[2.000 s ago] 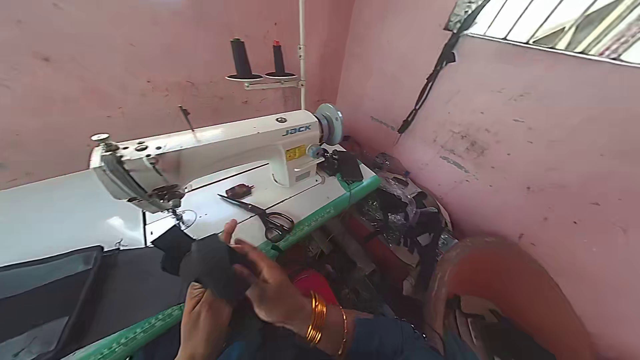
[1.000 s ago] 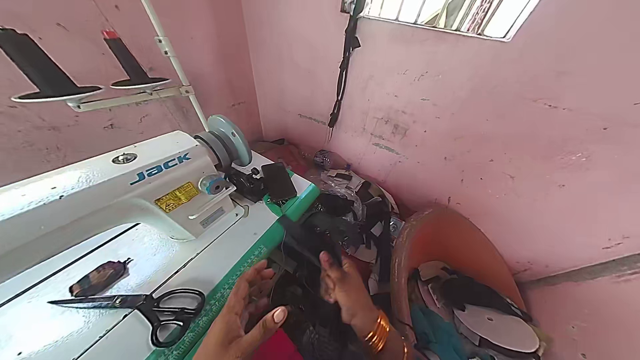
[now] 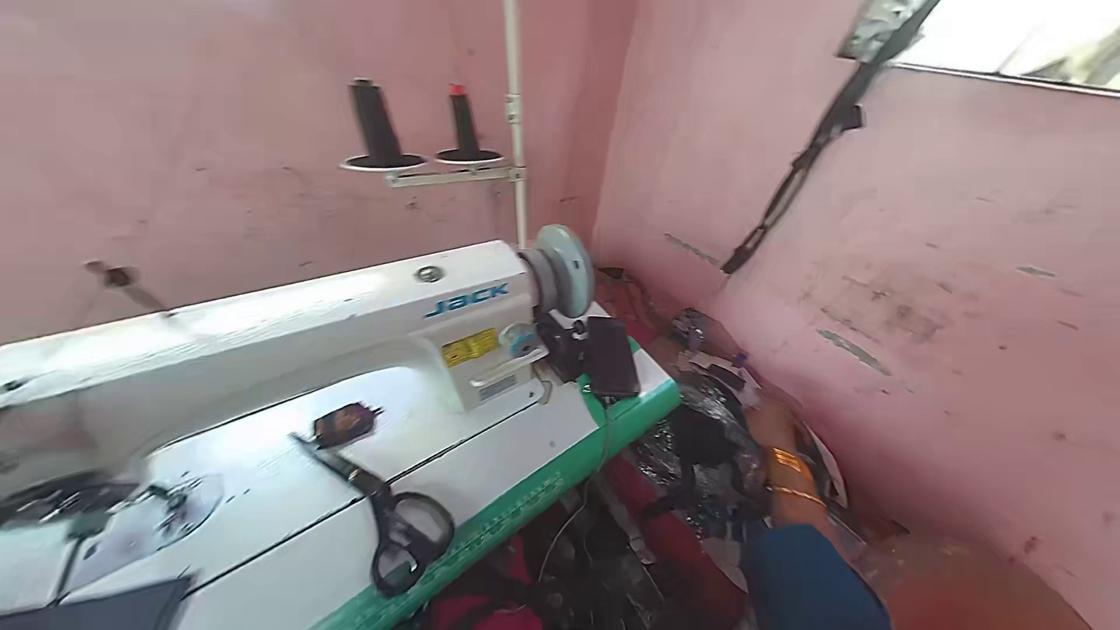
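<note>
My right hand (image 3: 770,422) reaches into a heap of dark cloth and clear plastic (image 3: 709,437) beside the table; its fingers are blurred and partly hidden, so its hold cannot be made out. Gold bangles circle that wrist, below a blue sleeve. My left hand is out of view. On the white table stands a Jack sewing machine (image 3: 350,306). Black-handled scissors (image 3: 394,516) lie in front of it, their tips beside a small brown object (image 3: 346,425). A dark piece of material (image 3: 114,605) lies at the table's lower left.
Green edging (image 3: 525,503) runs along the table's front. Two dark thread cones (image 3: 376,122) stand on a holder behind the machine. A black cable bundle (image 3: 805,166) hangs on the pink wall. The blurred reddish rim of a tub (image 3: 980,577) shows at lower right.
My right hand has moved away from my left hand and into the heap beyond the table's corner. My left hand has left the view. The view has swung back left.
</note>
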